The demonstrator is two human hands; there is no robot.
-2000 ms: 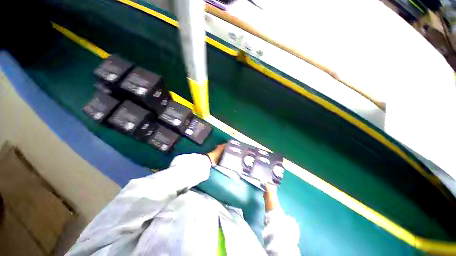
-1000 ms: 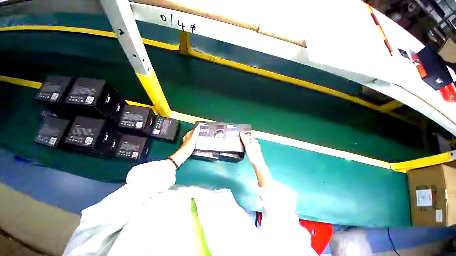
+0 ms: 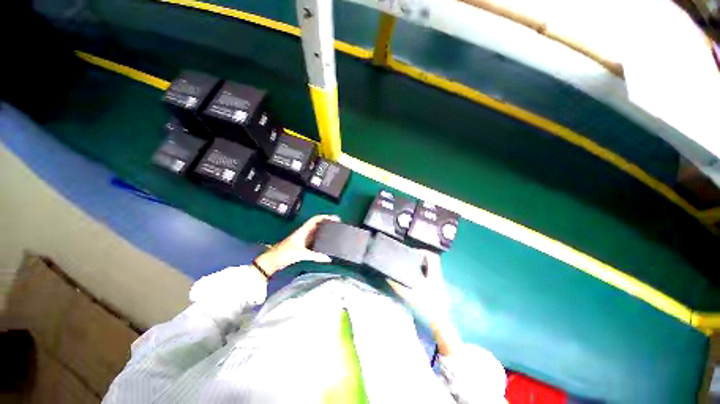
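Observation:
My left hand and my right hand hold two dark watch boxes side by side between them, the left box and the right box. Their plain faces are up. Just beyond them, two more watch boxes lie on the green bench, one at the left and one at the right, each showing a round watch picture. Several black boxes are grouped and stacked on the bench to the left, with small white text and codes on their faces.
A white and yellow post stands behind the boxes. A white overhead shelf runs along the upper right. Yellow strips edge the bench. Brown cardboard is at the lower left, and a red object shows at the lower right.
Two boxes with watch pictures now rest on the bench beyond my hands. My hands hold two plain-faced boxes nearer my body. The view has turned, and the stacked group looks unchanged.

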